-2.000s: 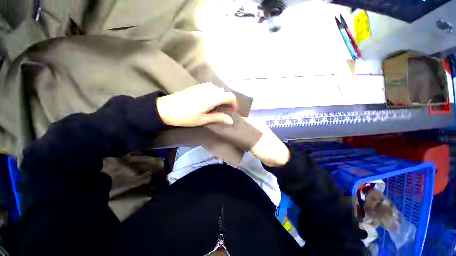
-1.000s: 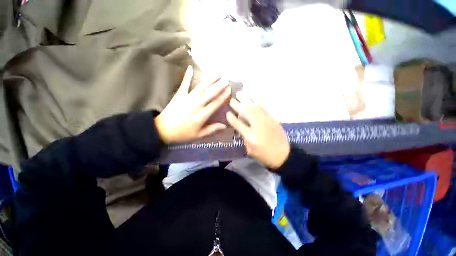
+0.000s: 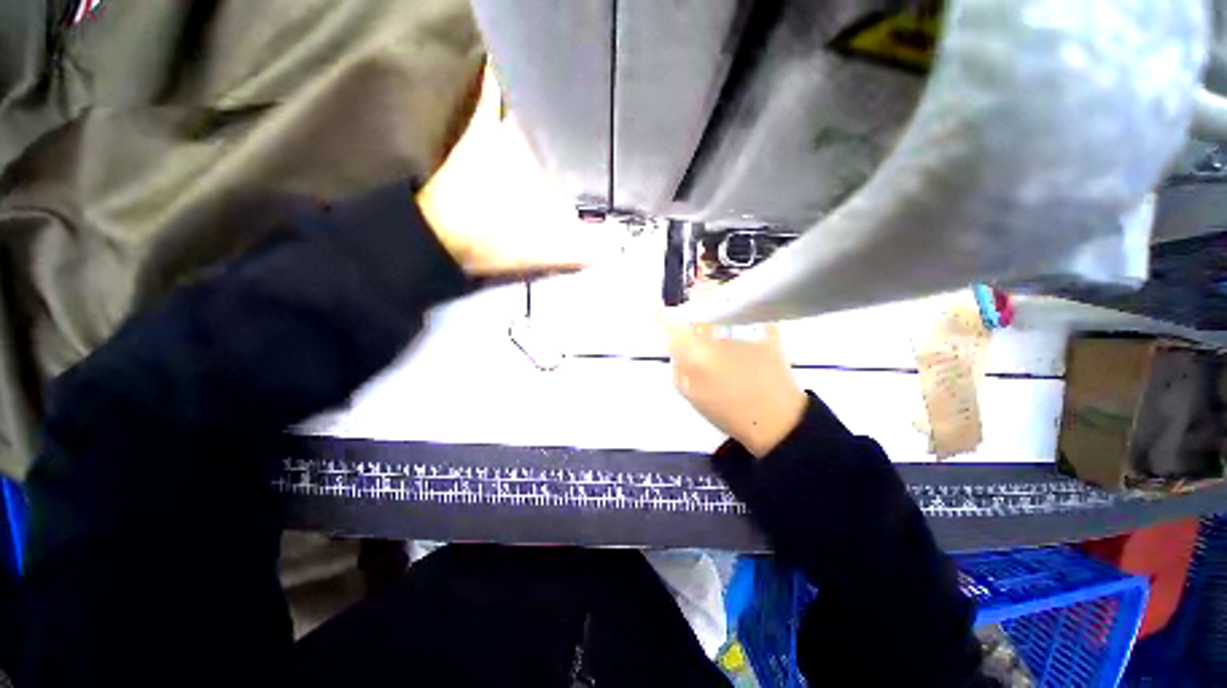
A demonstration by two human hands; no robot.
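The grey-white sewing machine head point(image 3: 861, 148) fills the upper middle and right of the view. My left hand point(image 3: 505, 202) lies left of the needle area, overexposed by the bright light; its fingertips and what they touch are unclear. My right hand point(image 3: 733, 376) is just below the dark presser foot point(image 3: 678, 262), its fingertips partly hidden by the machine head. The olive-brown cloth point(image 3: 283, 128) lies at the left, reaching behind my left forearm. A thin brown edge shows under my left hand.
A ruler strip point(image 3: 511, 487) runs along the table's front edge. A tan paper strip point(image 3: 950, 390) and a cardboard box point(image 3: 1110, 410) are at the right. A blue basket point(image 3: 1063, 625) and a red bin point(image 3: 1155, 578) are below the table.
The view has moved towards the machine head, which now covers the upper part. My hands have moved from the cloth near the front edge up to the needle area, farther apart.
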